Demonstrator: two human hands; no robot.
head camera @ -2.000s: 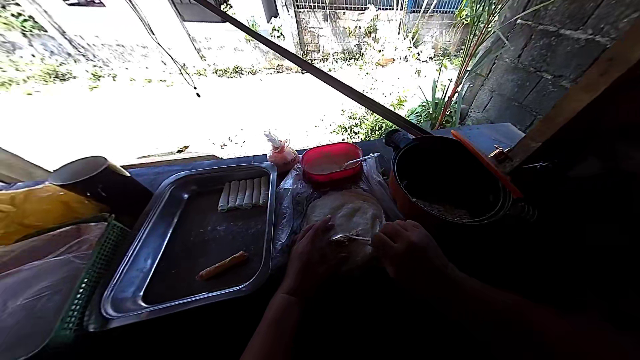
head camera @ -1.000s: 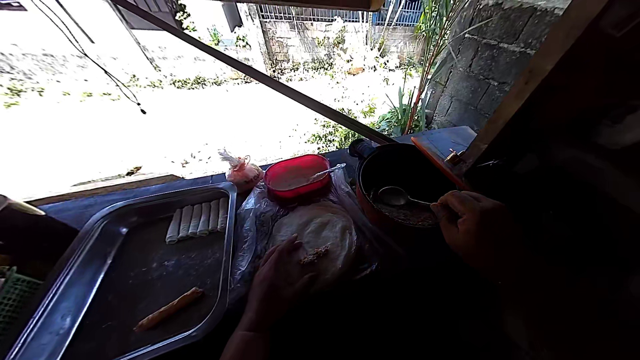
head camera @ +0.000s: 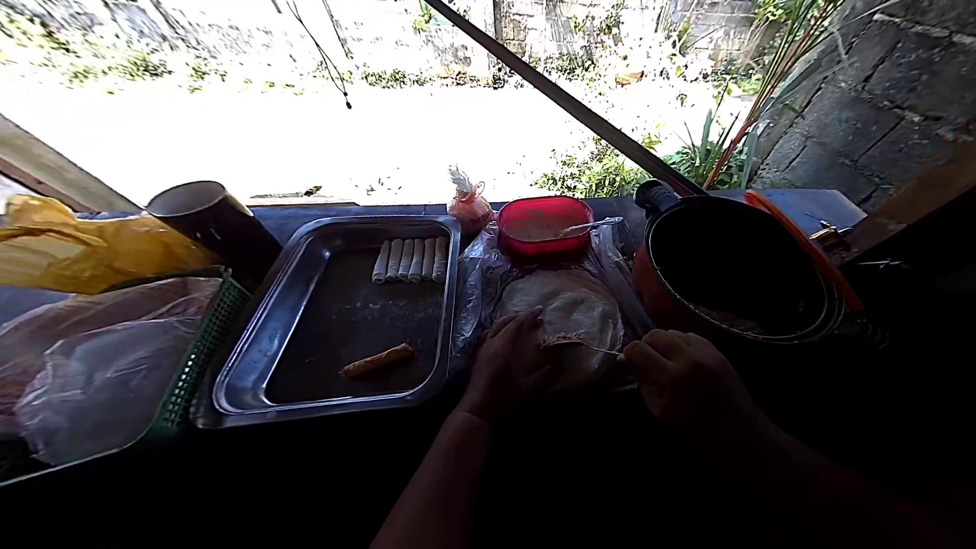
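A stack of thin round wrappers (head camera: 560,301) lies on a clear plastic bag (head camera: 474,286). My left hand (head camera: 515,362) rests on the wrappers' left side, fingers spread a little. My right hand (head camera: 679,370) grips the handle of a metal spoon (head camera: 587,345); its bowl is over the wrappers, at a small mound of crumbly filling (head camera: 563,338). Behind the wrappers stands a red plastic container (head camera: 544,229) with a utensil across its rim. To the left, a steel tray (head camera: 450,335) holds several pale rolls (head camera: 409,260) in a row and one browner roll (head camera: 377,360) nearer me.
A deep dark pot (head camera: 648,282) stands right of the wrappers, an orange strip along its far side. A knotted plastic bag (head camera: 469,210) is behind the tray. At left are a green basket (head camera: 200,343) with plastic in it, a yellow bag (head camera: 99,244) and a dark cylindrical container (head camera: 229,229).
My right hand has moved left from the pot with the spoon, which is now over the wrappers. My left hand remains on the wrappers. The view has shifted left.
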